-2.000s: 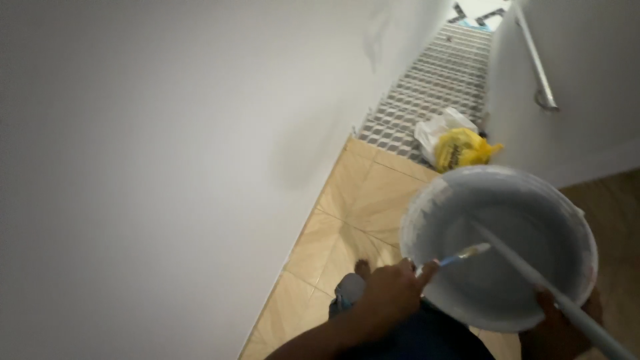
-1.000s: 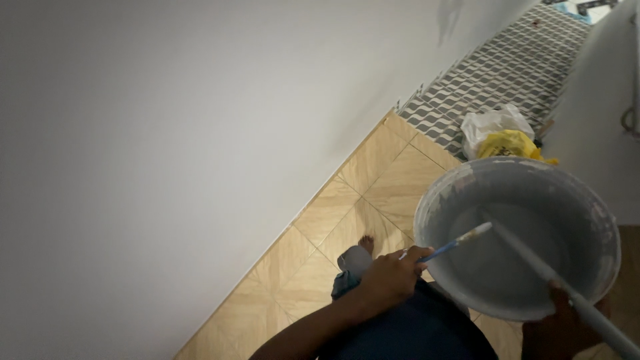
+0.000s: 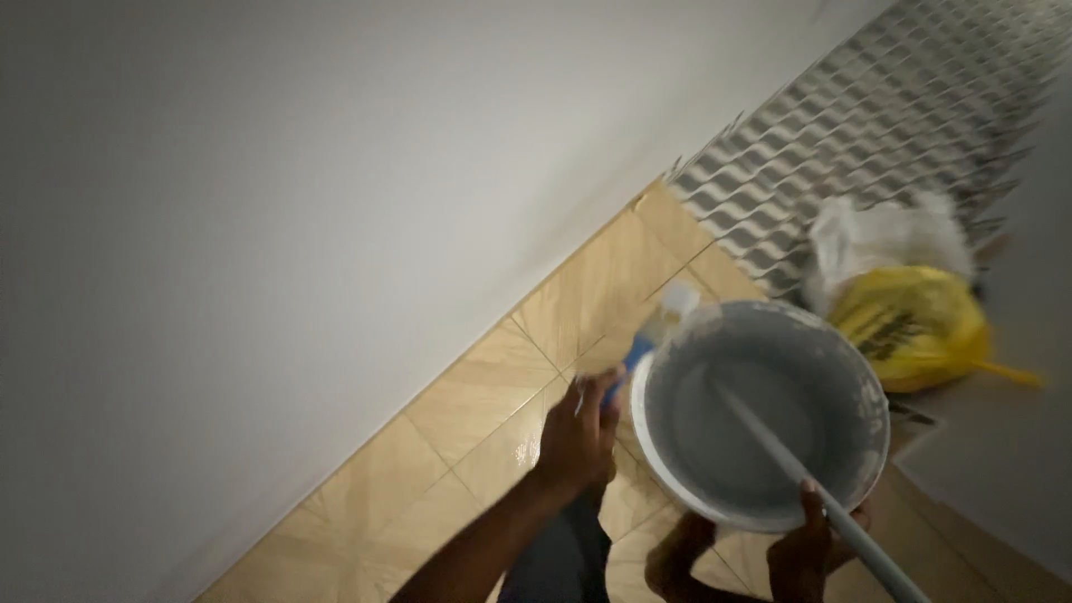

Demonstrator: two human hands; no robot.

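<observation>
My left hand grips a paintbrush by its blue handle; the pale bristles, blurred by motion, point up beside the bucket's left rim. A large plastic bucket, its inside coated grey and its rim smeared, is right of that hand. Inside it rests one end of a long pale pole, leaning toward the lower right. My right hand is at the bucket's near rim with its fingers on the pole; its grip on the bucket is partly hidden.
A plain pale wall fills the left. Wood-look floor tiles meet a grey patterned floor. Beyond the bucket lie a white plastic bag and a yellow one. Another wall stands at right.
The brush, earlier over the bucket's opening, is now outside its left rim, with its bristles pointing more upward. My right hand remains at the pole. The view has shifted.
</observation>
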